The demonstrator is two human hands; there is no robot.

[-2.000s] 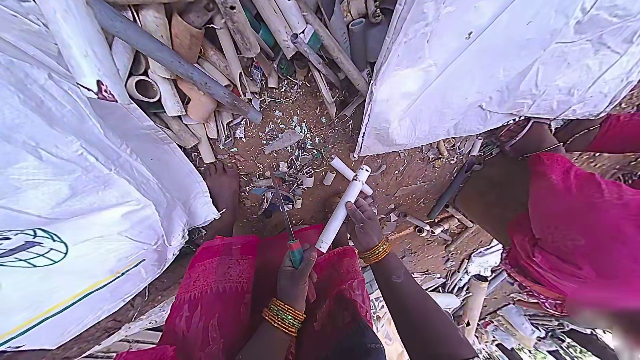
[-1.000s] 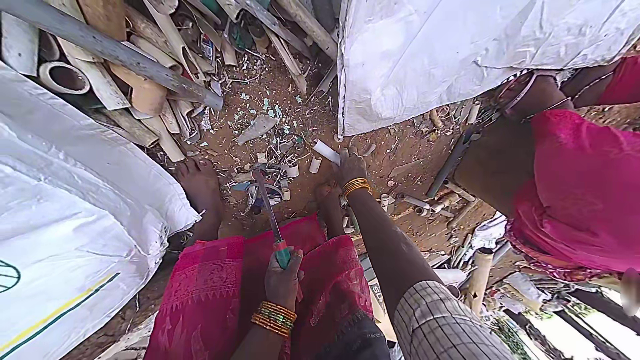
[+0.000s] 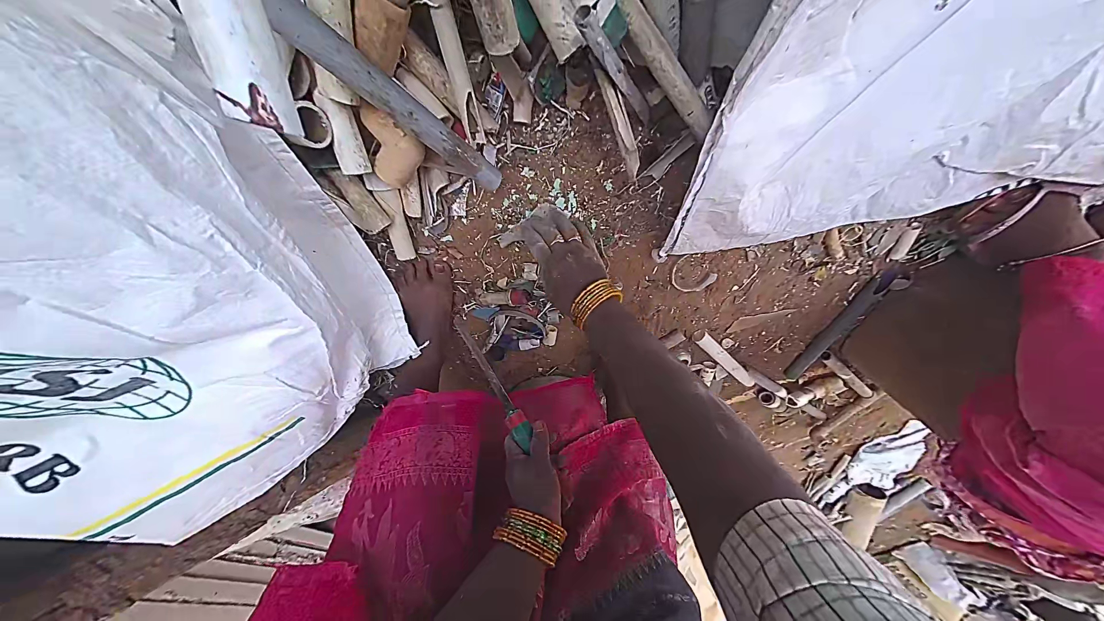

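My left hand [image 3: 532, 474] is closed around the red and green handle of a hand tool [image 3: 520, 431] over my lap. The tool's long, narrow, dark metal blade points up and left toward the ground. Beyond it, my right hand [image 3: 561, 254] reaches low over the dirt, palm down, fingers close together. A grey flat shard [image 3: 511, 235] shows at its fingertips; whether they grip it is hidden. Pale green chips [image 3: 565, 197] are scattered just past the fingers. Cut pipe bits and scraps [image 3: 517, 328] lie between my feet, below the right hand.
Large white woven sacks stand at left [image 3: 172, 259] and upper right [image 3: 880, 112]. Old plastic pipes [image 3: 388, 95] are heaped ahead, one long grey pipe jutting out. A person in pink cloth [image 3: 1061, 362] is at the right, near a dark pipe [image 3: 841, 328] and pipe scraps.
Two seconds ago both hands were at a white pipe; one second ago a white piece was at my right hand. That hand has since moved forward to the chips, and the white piece no longer shows there.
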